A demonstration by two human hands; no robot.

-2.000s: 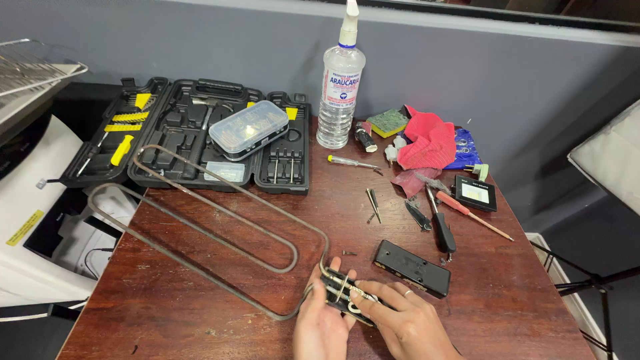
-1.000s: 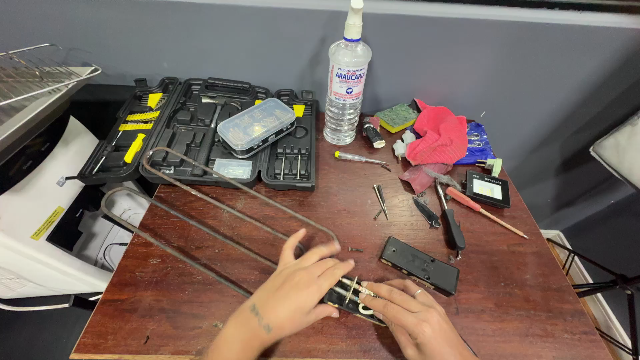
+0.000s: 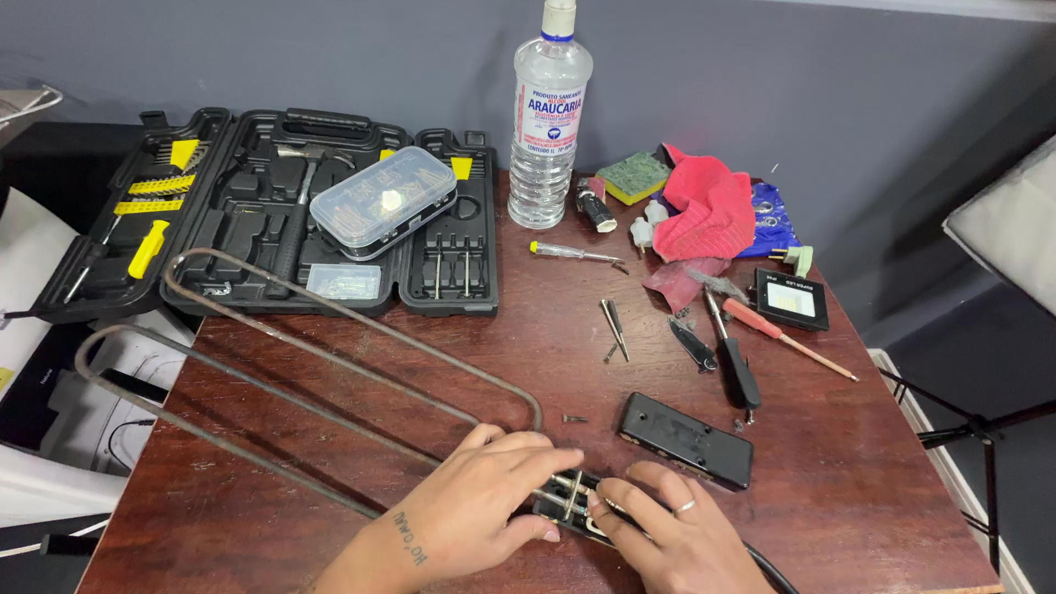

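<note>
A bent metal heating element (image 3: 330, 355) stretches from the tool case down to a black terminal housing (image 3: 569, 505) at the lower middle. My left hand (image 3: 483, 503) lies over the element's ends, its fingers and thumb at the left of the housing; how firmly it grips is hidden. My right hand (image 3: 668, 528) has its fingertips on white wire parts inside the housing, beside a metal bracket (image 3: 572, 495). A black cable (image 3: 767, 565) emerges under my right hand. The matching black cover (image 3: 689, 441) lies just above that hand, apart from it.
An opened tool case (image 3: 264, 206) bears a clear-lidded box (image 3: 384, 202). Behind stand an alcohol bottle (image 3: 549, 124), a sponge (image 3: 634, 176) and a red cloth (image 3: 705, 202). Right lie screwdrivers (image 3: 734, 363), a folding knife (image 3: 691, 345) and an LED floodlight (image 3: 790, 299). A screw (image 3: 575, 419) lies near my hands.
My left hand has moved from beneath the housing's left side to over the element's ends. My right hand stays at the wire parts.
</note>
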